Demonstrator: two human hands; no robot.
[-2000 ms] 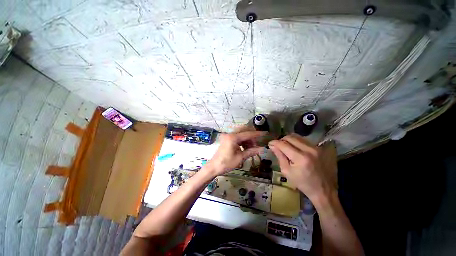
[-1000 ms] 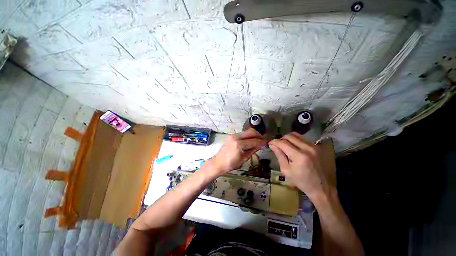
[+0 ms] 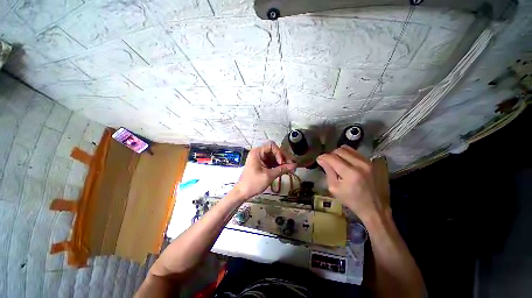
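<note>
My left hand (image 3: 261, 173) is raised above the sewing machine head (image 3: 268, 223), with thumb and index fingertips pinched together. My right hand (image 3: 350, 179) is to its right, also with its fingertips pinched. A small gap lies between the two pinches. A fine dark strand seems to run between them, too thin to follow clearly. Two dark thread cones stand behind the hands, one on the left (image 3: 298, 144) and one on the right (image 3: 352, 137). Thin threads rise from the cones to the grey overhead bar (image 3: 344, 7).
A dark tool tray (image 3: 217, 156) with red and blue tools lies behind the machine. Scissors with red and yellow handle loops (image 3: 281, 185) lie near the left hand. A lit phone (image 3: 130, 140) leans on the cardboard guard (image 3: 131, 204). A control panel (image 3: 328, 263) is at the front right.
The hands met at their fingertips one second ago; now my left hand has moved left, leaving a gap. The scissors' loops show more. The camera view has shifted slightly.
</note>
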